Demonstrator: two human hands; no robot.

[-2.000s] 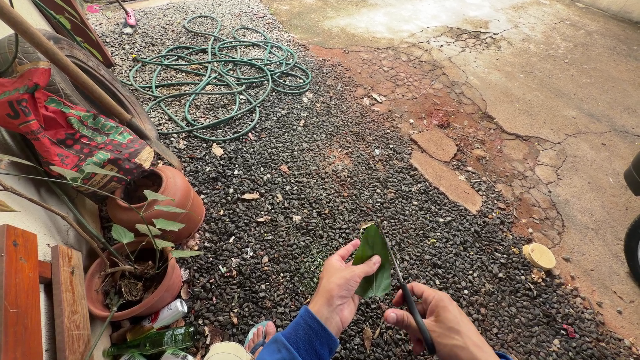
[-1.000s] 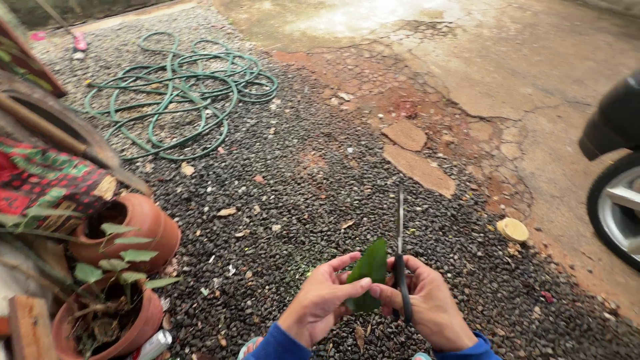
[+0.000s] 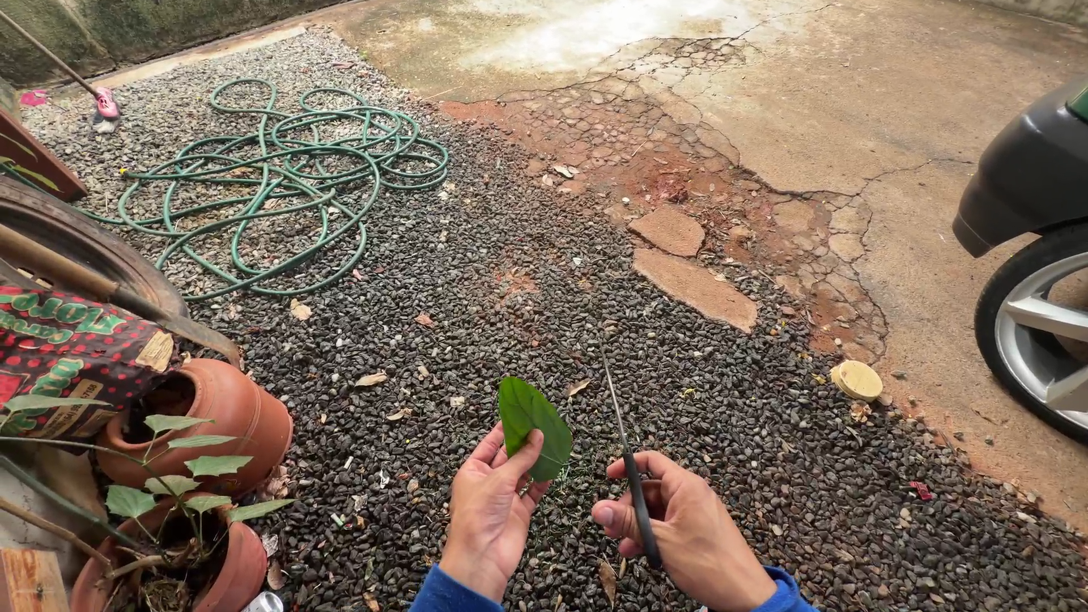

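Observation:
A green leaf point(image 3: 537, 425) stands upright between the thumb and fingers of my left hand point(image 3: 493, 506), low in the middle of the head view. Just to its right, my right hand point(image 3: 680, 518) holds scissors point(image 3: 633, 476) by their black handles. The thin metal blades point up and away, apart from the leaf, and look closed together. Part of the handles is hidden by my fingers. Both hands are over dark gravel point(image 3: 442, 476), with blue sleeves at the wrists.
A tangled green hose point(image 3: 280, 161) lies on the gravel at upper left. Terracotta pots point(image 3: 246, 425), a plant and a printed bag point(image 3: 76, 348) stand at left. A car wheel point(image 3: 1037, 331) is at right. Flat stone pieces point(image 3: 697, 289) and a round yellowish object point(image 3: 856, 380) lie near the cracked concrete.
A second ago my hands were close together at the leaf; now they are apart, the scissors to the right of the leaf. The view has shifted, showing more of the car.

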